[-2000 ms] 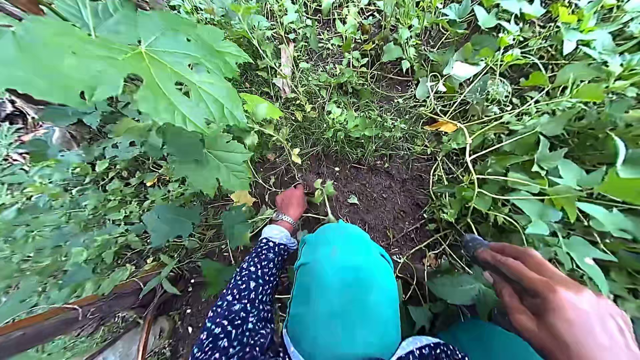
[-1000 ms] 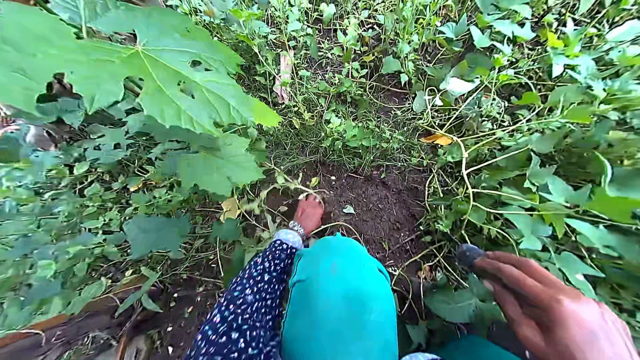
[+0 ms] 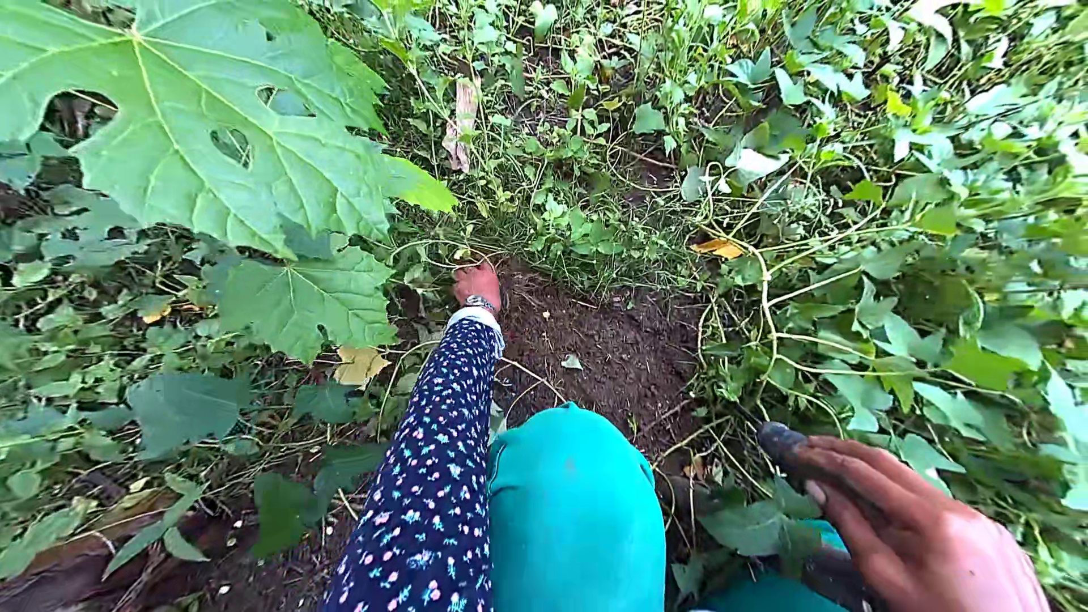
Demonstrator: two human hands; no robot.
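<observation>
My left hand (image 3: 478, 287), with a bracelet at the wrist, reaches down at the far left edge of a patch of bare dark soil (image 3: 620, 357). Thin pale vine stems (image 3: 433, 245) lie at its fingers, whose tips are hidden among the plants. At the lower right, my right hand (image 3: 909, 510) is closed around a dark, rounded tool handle (image 3: 778, 442). The rest of that tool is not visible. Leafy green vines (image 3: 858, 357) lie beside and beyond this hand.
Large lobed leaves with holes (image 3: 212, 127) overhang the upper left. My knee in teal cloth (image 3: 574, 510) stands between the hands. A yellow leaf (image 3: 718, 248) lies among the vines, and a pale dry strip (image 3: 461, 126) farther off. Brown woody debris (image 3: 76, 552) is at the lower left.
My left hand has moved forward and a little left, to the far edge of the soil patch. My right hand keeps its hold on the dark handle.
</observation>
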